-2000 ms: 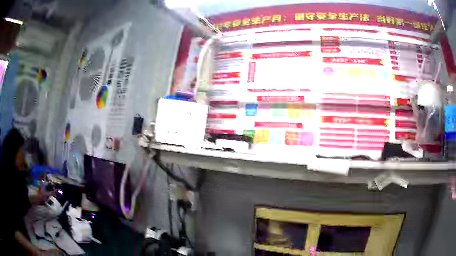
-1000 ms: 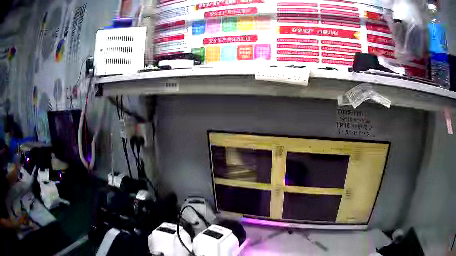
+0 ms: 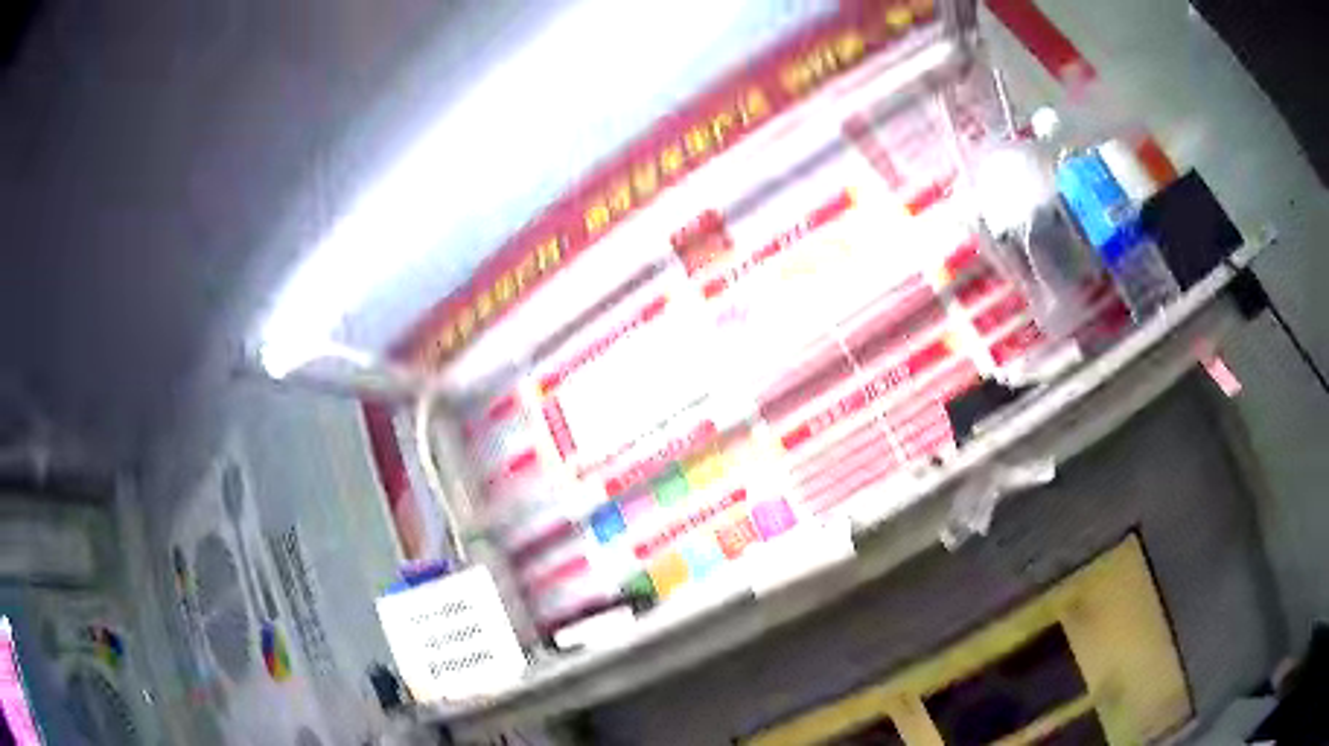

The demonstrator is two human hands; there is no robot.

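Neither of my hands is in view. The view is tilted and blurred, and it looks up at the wall and shelf. The monitor [image 3: 1130, 619] is nearest in front of me, below the shelf, with a yellow screen and dark panes; its lower part is cut off by the bottom edge. No camera unit shows in this frame.
A shelf [image 3: 700, 634] runs across above the monitor, holding a white vented box [image 3: 452, 635] at left and a blue item [image 3: 1100, 201] at right. A clear strip hangs from its edge. A red and white poster and a bright lamp [image 3: 481, 175] are above.
The view has swung upward and tilted. The bench with the white camera units has left the picture, the monitor sits lower and is cut off, and the ceiling lamp has come into view.
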